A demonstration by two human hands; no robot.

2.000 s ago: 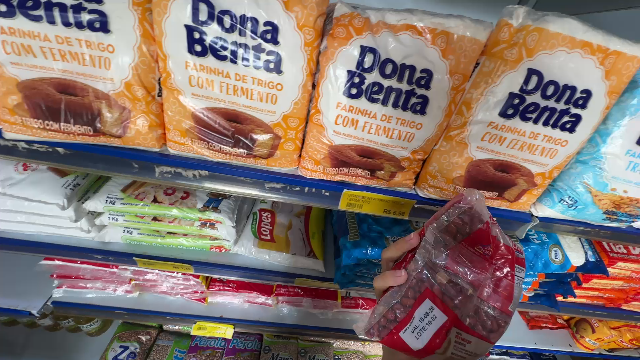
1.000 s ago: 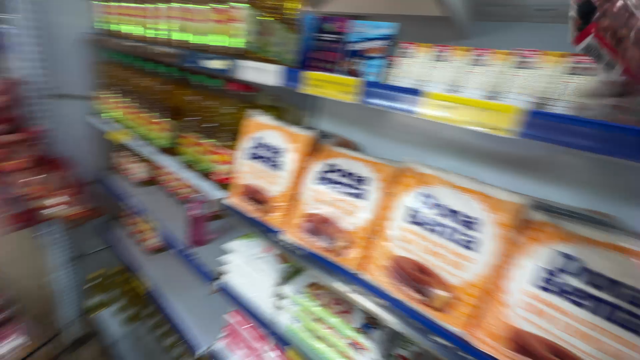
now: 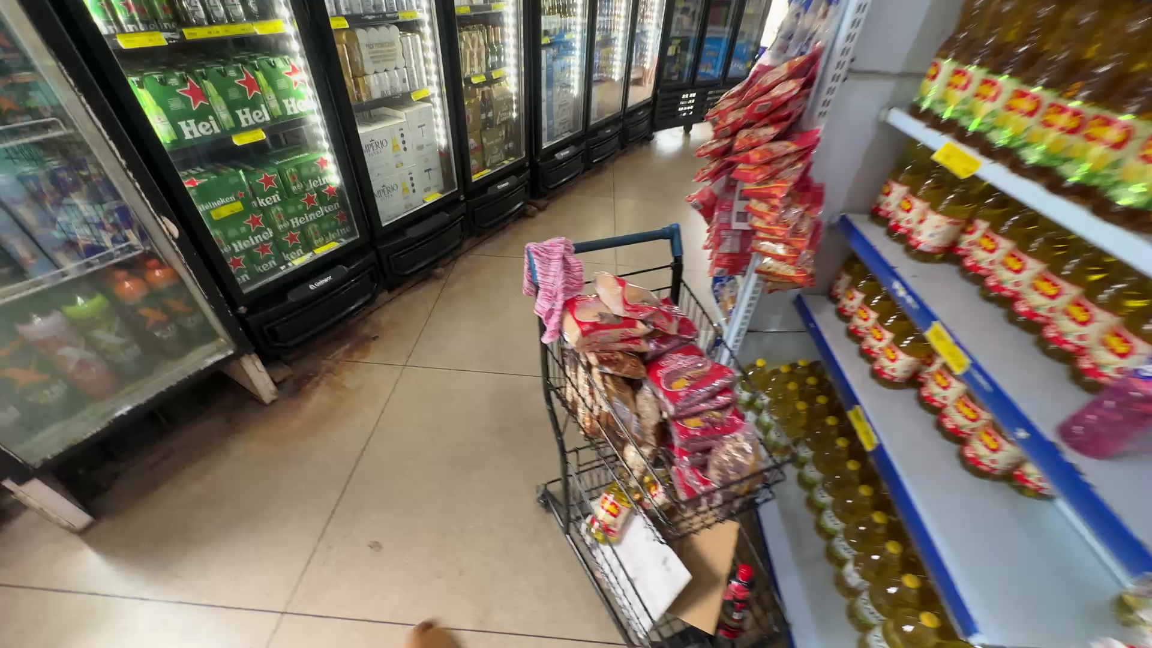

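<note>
Neither of my hands can be made out. A small blurred tip (image 3: 432, 634) shows at the bottom edge, and I cannot tell whether it is a finger or part of a foot. Ahead stands a two-tier wire shopping cart (image 3: 677, 236). Its upper basket holds a pile of red-and-clear plastic food bags (image 3: 688, 382), and a pink cloth (image 3: 553, 281) hangs over the left end of the handle. On the lower tier are a bottle with a yellow-and-red label (image 3: 610, 511), cardboard (image 3: 706, 576), a white flat piece (image 3: 641, 569) and a dark bottle with a red cap (image 3: 738, 594).
Glass-door drink coolers (image 3: 310, 292) line the left, along a tiled floor (image 3: 441, 468). Shelves with blue edges (image 3: 990, 369) hold rows of oil bottles (image 3: 1008, 270) at the right. Red packets (image 3: 765, 180) hang at the shelf end, behind the cart.
The view has swung from the flour shelf to the aisle and cart. Two seconds ago a hand held a clear-and-red bag before that shelf; neither that hand nor its hold shows now.
</note>
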